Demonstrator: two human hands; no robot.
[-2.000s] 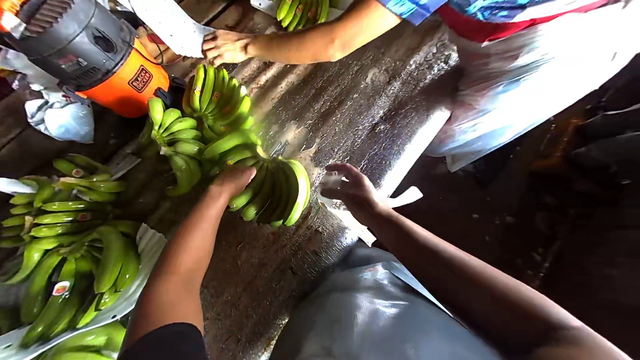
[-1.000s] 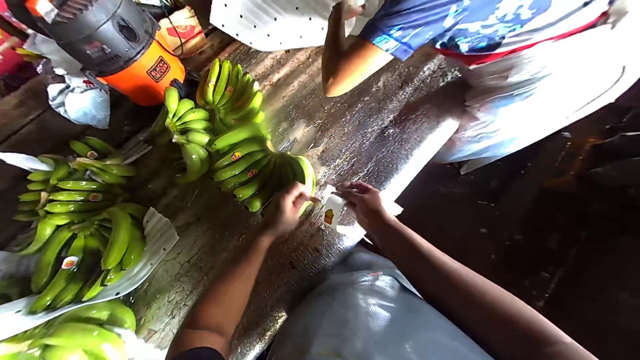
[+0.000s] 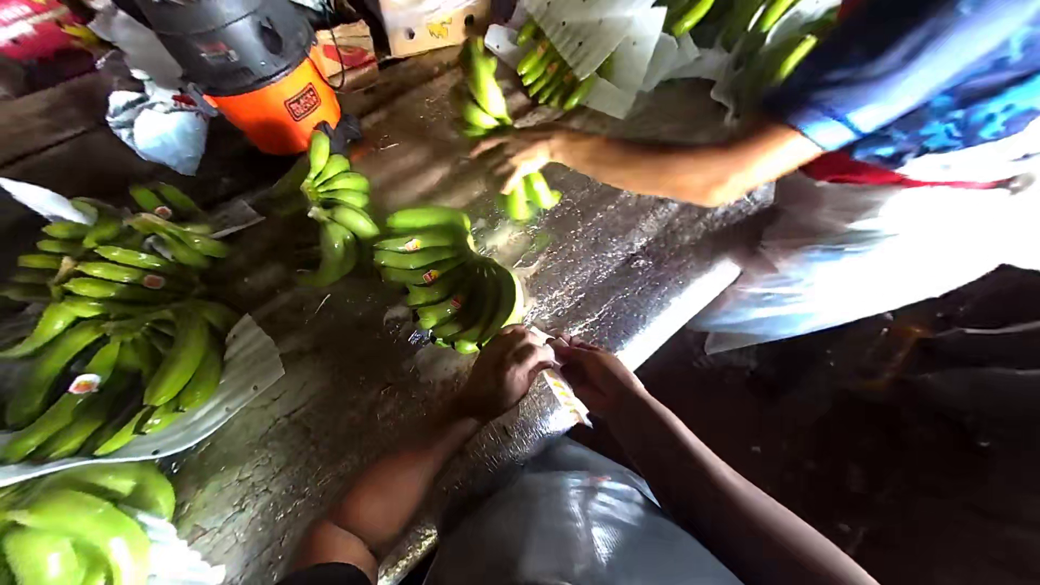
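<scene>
My left hand (image 3: pixel 505 370) and my right hand (image 3: pixel 595 374) meet at the near edge of the wet wooden table (image 3: pixel 325 366), fingers closed on a strip of stickers (image 3: pixel 566 396) that hangs down between them. Just beyond my left hand lies a hand of green bananas (image 3: pixel 455 276), with small stickers on several fruits. Farther left sits a smaller green banana cluster (image 3: pixel 337 203). Another person's hand (image 3: pixel 520 154) is over a green banana cluster (image 3: pixel 532 195) farther back on the table.
Stickered green bananas (image 3: pixel 122 325) rest on white liner sheeting (image 3: pixel 252 357) at left, more bananas (image 3: pixel 89 520) below. An orange and black Black+Decker shop vacuum (image 3: pixel 280 106), a plastic bag (image 3: pixel 158 122) and a cardboard box (image 3: pixel 435 24) stand behind. Wrapped bananas (image 3: pixel 552 69) lie at the back.
My left hand has moved from the bananas to the sticker strip beside my right hand. The other person's arm now reaches over the table to a banana cluster; the sheet held up earlier is gone from there.
</scene>
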